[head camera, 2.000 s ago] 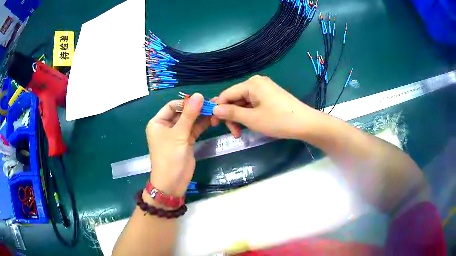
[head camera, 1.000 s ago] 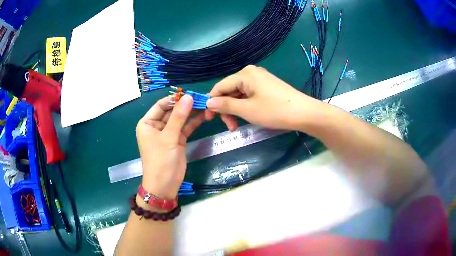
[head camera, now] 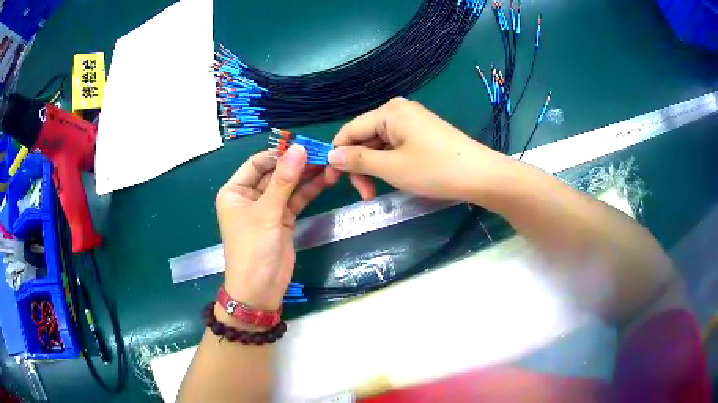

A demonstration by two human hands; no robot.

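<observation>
A small group of leads with blue sleeves (head camera: pixel 313 149) and red-orange, metal-tipped ends is fanned between my hands. My left hand (head camera: pixel 264 197) pinches it near the tips, thumb on top, tips pointing left. My right hand (head camera: pixel 401 149) pinches the right end of the blue sleeves between thumb and finger. The black wires beyond are mostly hidden by my right hand. A thick curved bundle of black leads (head camera: pixel 354 86) lies behind, its blue ends beside a white paper sheet (head camera: pixel 161 102).
A steel ruler (head camera: pixel 354 220) lies diagonally under my hands. A white pad (head camera: pixel 425 323) is nearest me, with more blue-ended leads (head camera: pixel 295 293) behind it. Loose leads (head camera: pixel 504 110) lie right. A red heat gun (head camera: pixel 75 173), yellow label (head camera: pixel 88 81) and blue bins (head camera: pixel 55 275) are left.
Since two seconds ago both hands have moved slightly left in view with the leads. The red-orange ends and blue sleeves now show more fanned out. Both hands keep their pinch.
</observation>
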